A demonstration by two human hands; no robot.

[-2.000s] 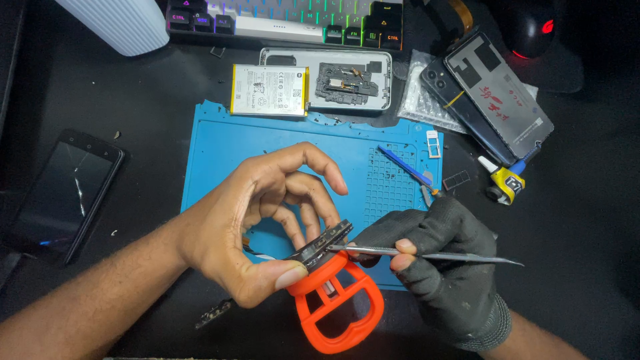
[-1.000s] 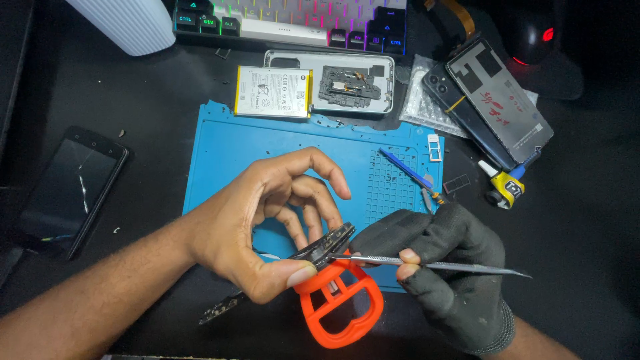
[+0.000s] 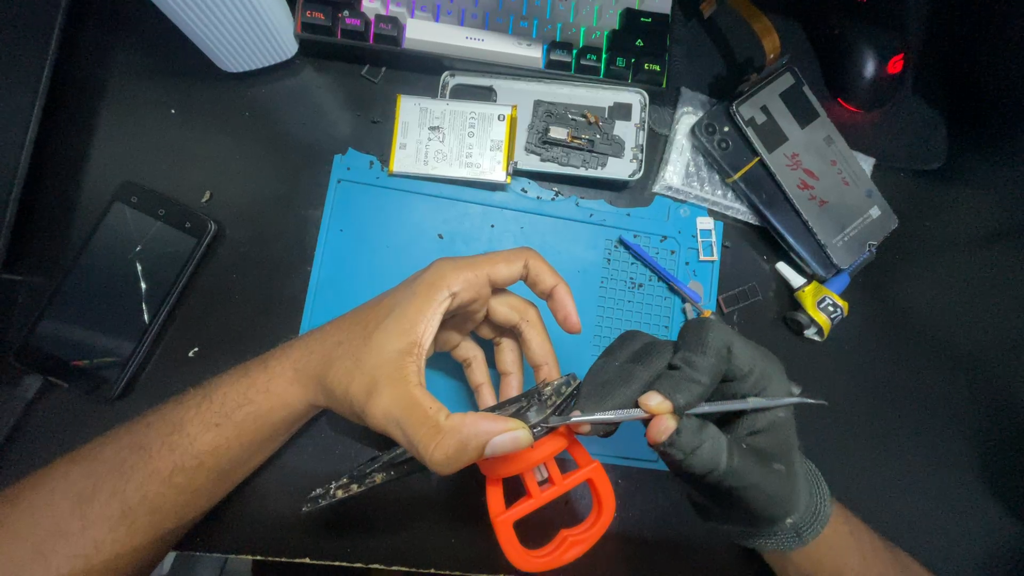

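My bare left hand (image 3: 408,368) grips a dark phone frame (image 3: 364,478) on edge, thumb in front near an orange suction cup with a handle (image 3: 552,504). The cup is against the frame's near face, its handle hanging downward. In my right hand (image 3: 712,432), which wears a dark glove with bare fingertips, lies a thin metal spudger (image 3: 748,405). Its left tip touches the frame's right part, beside the cup. Part of the frame is hidden behind my left thumb and fingers. Under both hands spreads a blue silicone mat (image 3: 384,240).
A battery (image 3: 454,140) and a phone housing (image 3: 584,160) lie behind the mat, near a lit keyboard (image 3: 480,44). A cracked phone (image 3: 120,288) is at left. At right are phone parts (image 3: 816,168), a yellow glue tube (image 3: 822,308), a blue tool (image 3: 658,268) and a SIM tray (image 3: 706,239).
Both hands keep nearly the same places, with the frame and the spudger still held. The frame and the spudger have tilted slightly.
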